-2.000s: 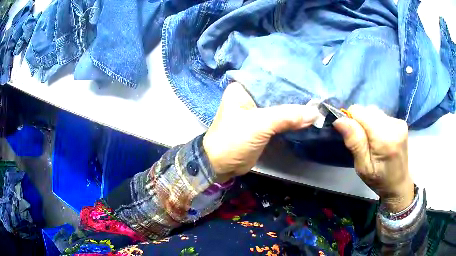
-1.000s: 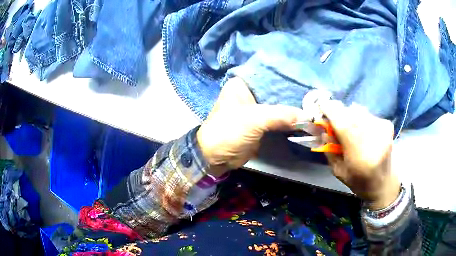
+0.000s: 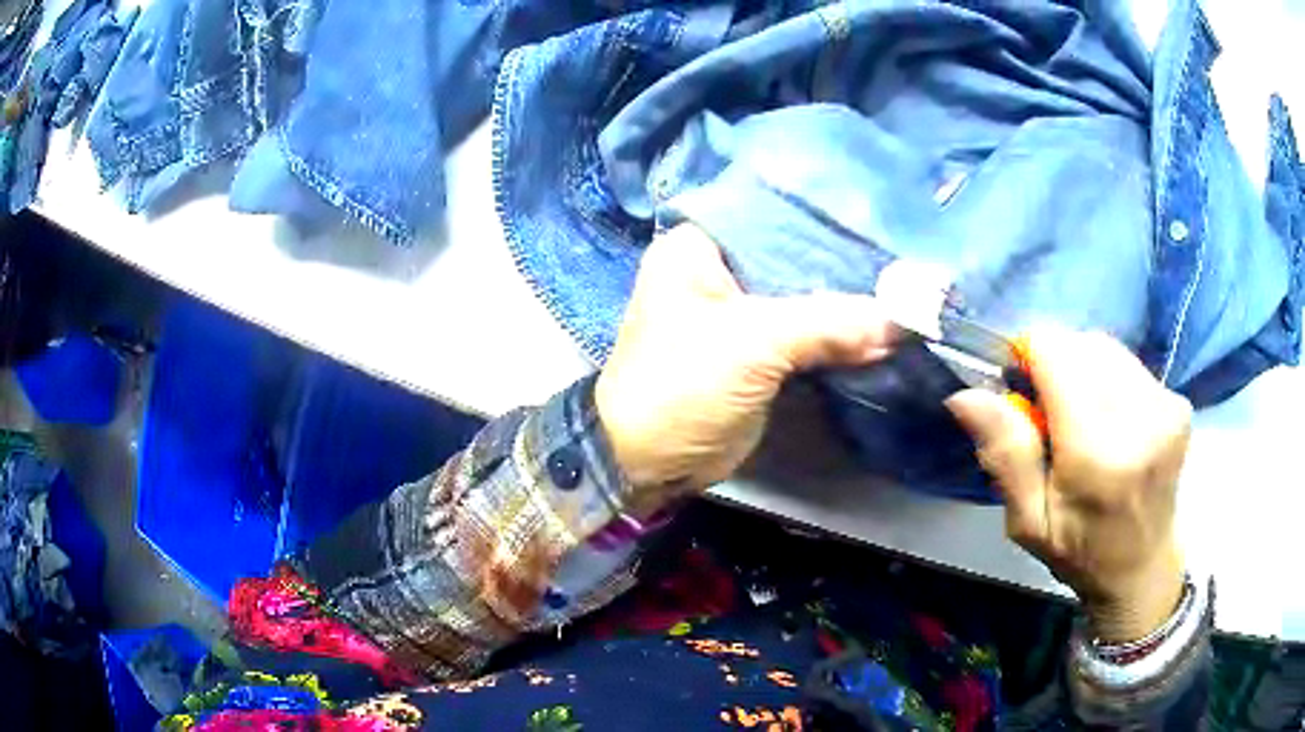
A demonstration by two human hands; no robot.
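Note:
A mid-blue denim garment (image 3: 1045,215) lies spread before me, with a metal button on its placket at the right. My left hand (image 3: 716,365) grips its near edge between thumb and fingers. A white label (image 3: 913,296) stands up at the seam just beyond my left thumb tip. My right hand (image 3: 1095,465) holds the snips (image 3: 1025,386) by the orange handles. The silver blades point left, a little apart, at the label's base. Whether they touch the label is hard to tell. A small white scrap (image 3: 950,183) lies on the cloth.
Other denim garments (image 3: 365,115) lie heaped on the white table (image 3: 286,286) at the left. Blue bins (image 3: 215,443) stand below the table's edge at the left, with cloth (image 3: 32,543) beside them. Dark green crate parts show at the lower right.
One second ago the snips were open wide near my left thumb, with my right hand closer. My right hand has since moved right and the blades are nearer together, at the label.

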